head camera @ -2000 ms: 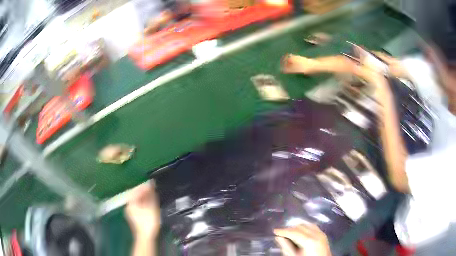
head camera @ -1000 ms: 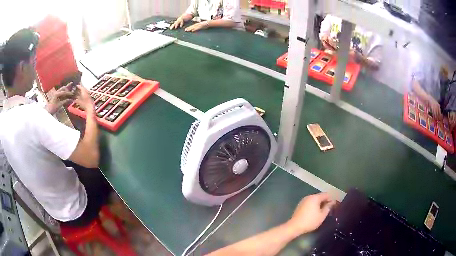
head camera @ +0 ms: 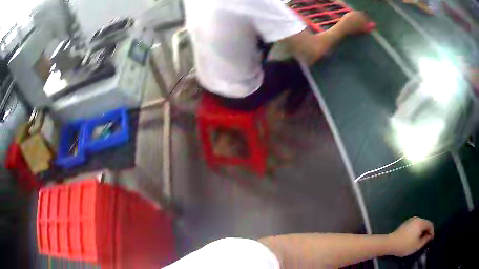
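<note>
My left hand (head camera: 415, 236) is at the lower right, over the green bench (head camera: 407, 202), at the end of my outstretched bare forearm. Its fingers are curled in, and I cannot tell whether a small thing is between them. A thin dark shape lies just below the hand, too blurred to name. My right hand is out of the picture. No phone or housing can be made out near my hand.
A desk fan (head camera: 436, 113), blurred with glare, stands on the bench beyond my hand, its cable trailing left. A seated person (head camera: 228, 47) is on a red stool (head camera: 231, 131). A red crate (head camera: 73, 220) and blue bins (head camera: 105, 131) are at left.
The view has swung far left to the floor and side machine. The fan now shows at the right. The black mat and the phones on the belt have left the view.
</note>
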